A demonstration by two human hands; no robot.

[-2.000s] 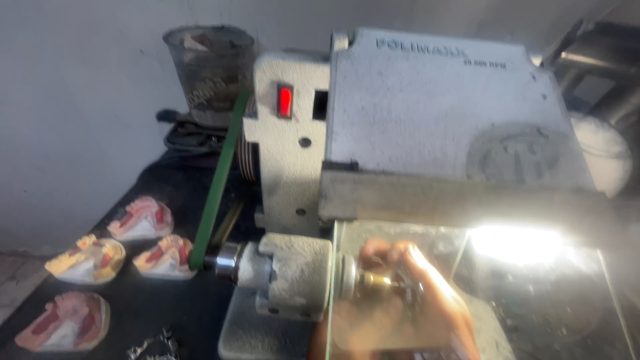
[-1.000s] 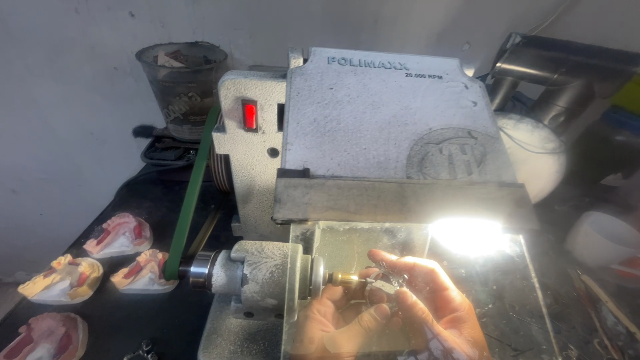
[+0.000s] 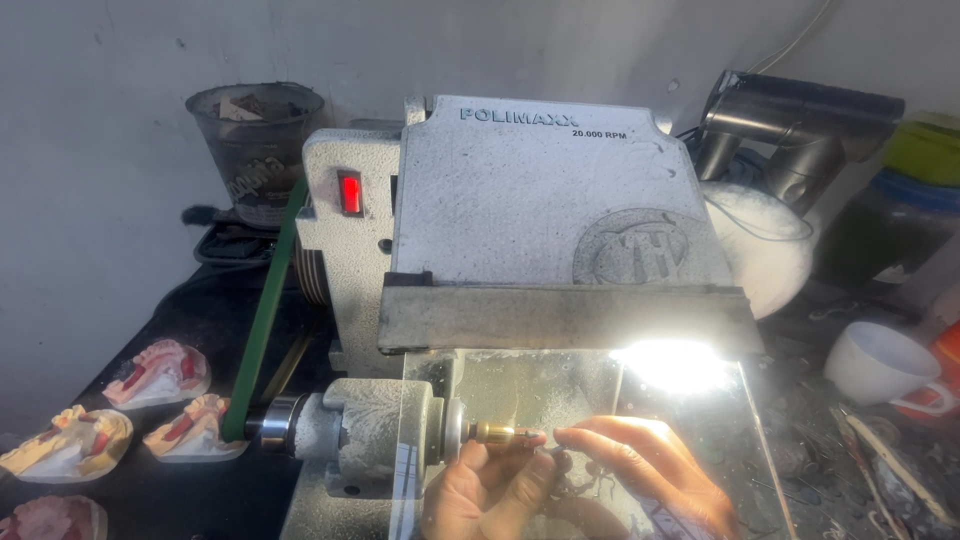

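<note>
Behind the clear guard (image 3: 765, 457) of a bench polishing lathe (image 3: 375, 435), a brass chuck (image 3: 495, 433) holds a small pointed grinding bit (image 3: 531, 434). My left hand (image 3: 487, 491) is just under the chuck and bit, its thumb and fingers closed on a small metal framework (image 3: 600, 484), which looks like a denture frame. On its right side, my right hand (image 3: 652, 469) holds the same piece with bent fingers, the fingertips near the bit's tip. Glare and the fingers hide much of the framework. Whether it touches the bit cannot be told.
A green drive belt (image 3: 262, 322) runs down to the spindle, beside several plaster dental models (image 3: 75, 442). The red switch (image 3: 350, 193) is lit. Behind stands a plastic bucket (image 3: 255, 161). On the right are a white mug (image 3: 877, 364), thin hand tools (image 3: 892, 465) and a black pipe (image 3: 802, 112).
Two seconds ago my hand was blurred around the chuck. Since one second ago, the fingers have shifted around the framework, which was more plainly seen between both hands then.
</note>
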